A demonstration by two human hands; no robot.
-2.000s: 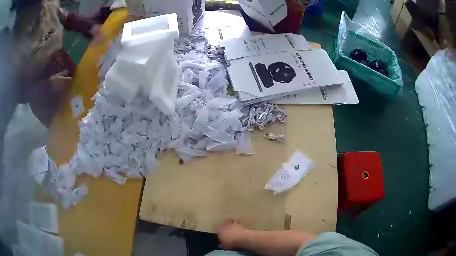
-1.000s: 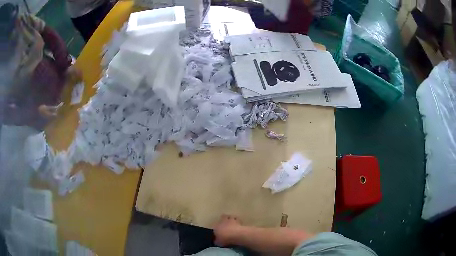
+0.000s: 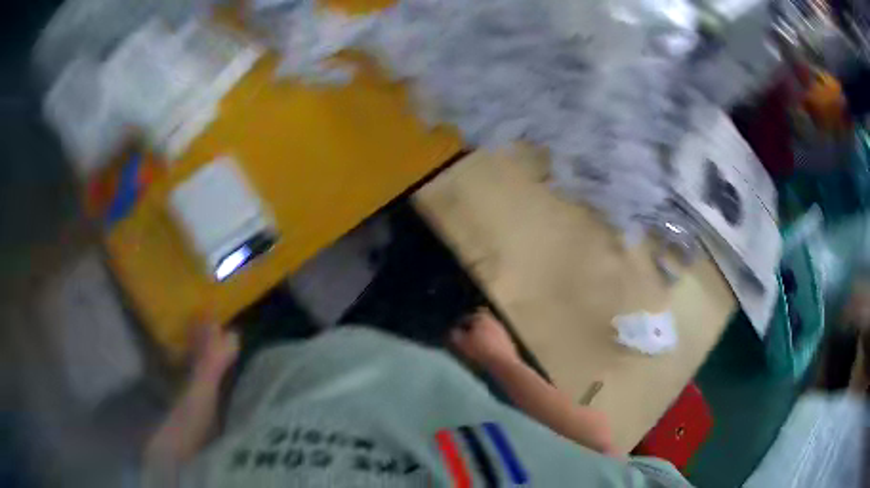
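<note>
The view is tilted and blurred. My left hand [image 3: 212, 355] is at the yellow table's near edge, at lower left; its fingers are too blurred to read. My right hand [image 3: 485, 339] is at the wooden table's edge, fingers bent, with nothing visible in it. A white digital scale [image 3: 215, 208] with a lit display lies on the yellow table [image 3: 324, 191], above my left hand and apart from it. A large heap of small white packets [image 3: 534, 86] covers the far part of both tables. A single white packet [image 3: 647, 332] lies on the wooden table [image 3: 534, 257].
White foam trays [image 3: 157, 81] are stacked at upper left, near a blue and orange item [image 3: 126, 191]. Printed box blanks [image 3: 725, 191] lie at right. A green basket [image 3: 806, 295] and a red stool [image 3: 679, 429] stand beyond the table. A dark gap separates the tables near me.
The view has swung left and down and tilted. The scale, my left hand and my shirt front now show. My right hand remains by the wooden table's edge.
</note>
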